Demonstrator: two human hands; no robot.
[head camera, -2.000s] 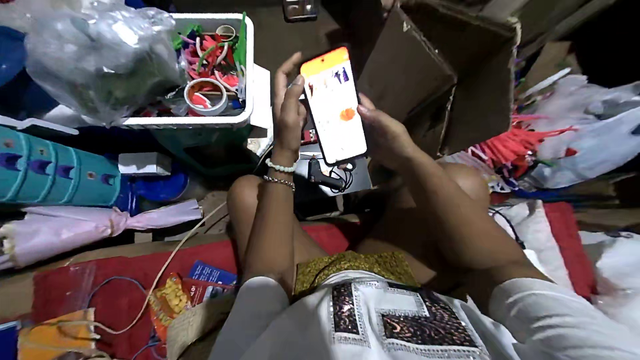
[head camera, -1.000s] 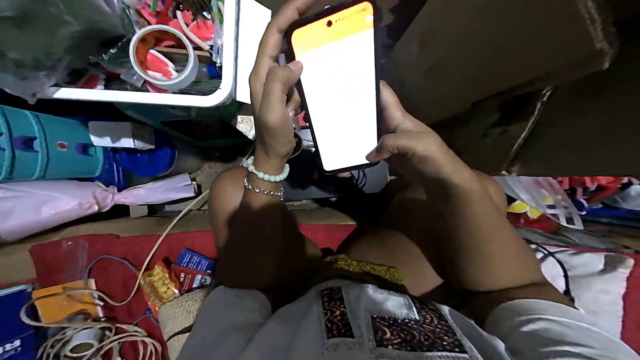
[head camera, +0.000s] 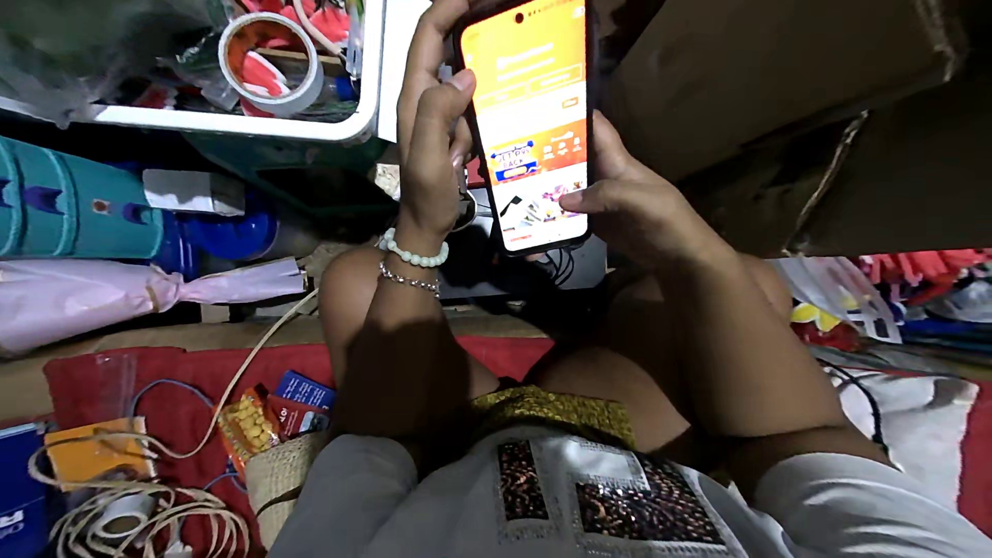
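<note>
A smartphone with a lit orange and white screen stands tilted in front of me, held by both hands. My left hand grips its left edge, the thumb bent along the side and the other fingers partly behind it. A pale bead bracelet and a silver chain bracelet circle that wrist. My right hand supports the lower right edge, its thumb tip on the lower part of the screen. Its other fingers are mostly hidden behind the phone. Beneath the phone lies a dark grey object with black cables.
At upper left is a white-rimmed bin holding a tape roll. Teal drawers and a pink wrapped bundle are at left. A cardboard box fills the upper right. Coiled cord and snack packets rest on red cloth.
The phone screen has gone from a nearly blank page to one with orange banners and pictures. My right thumb has moved from the phone's lower edge onto the screen. The view has moved closer to the phone.
</note>
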